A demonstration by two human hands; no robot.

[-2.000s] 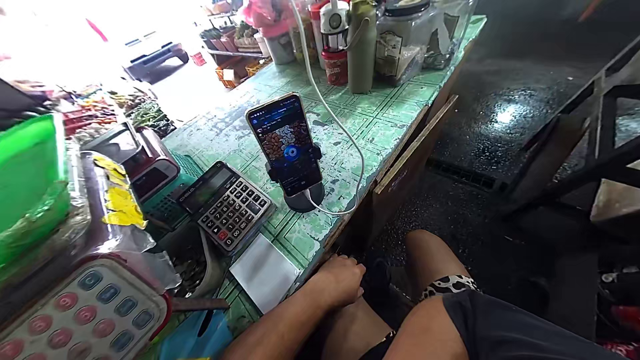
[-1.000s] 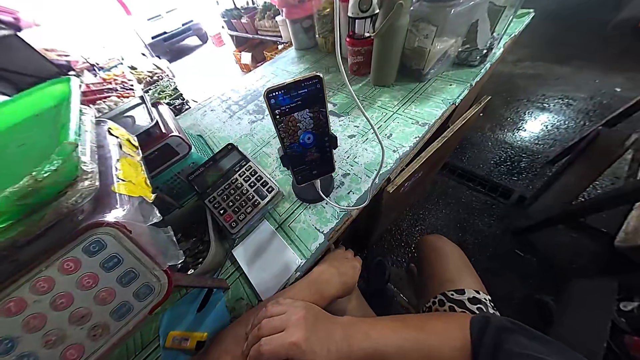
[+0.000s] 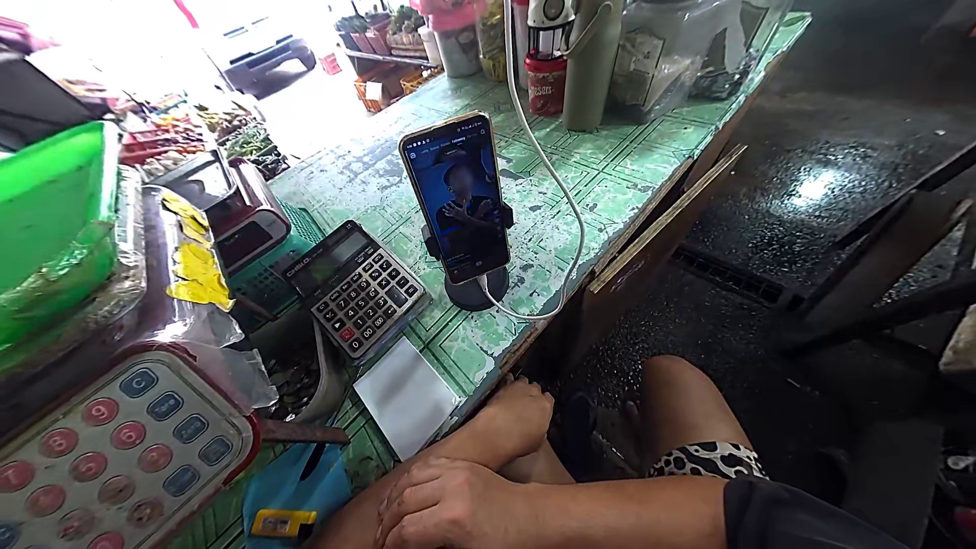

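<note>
My left hand (image 3: 515, 415) rests at the table's edge above my knee, its fingers curled; whether it grips anything is hidden. My right hand (image 3: 450, 503) lies over my left forearm with its fingers bent around it. A smartphone (image 3: 457, 198) stands upright in a dark stand with a white cable (image 3: 576, 221) plugged into its lower end; its lit screen shows a person. To the left of the phone lies a desk calculator (image 3: 354, 290), and a white paper pad (image 3: 406, 396) is just beside my left forearm.
The green patterned table (image 3: 473, 343) has a worn wooden edge. A weighing scale keypad (image 3: 114, 457), a green basket (image 3: 53, 236) and a coin container (image 3: 313, 381) are at left. A flask (image 3: 591, 69) and a red-based lantern (image 3: 547, 84) stand at the back.
My right hand, not seen two seconds ago, came over my left forearm by one second ago and stays there. The picture on the phone screen has changed.
</note>
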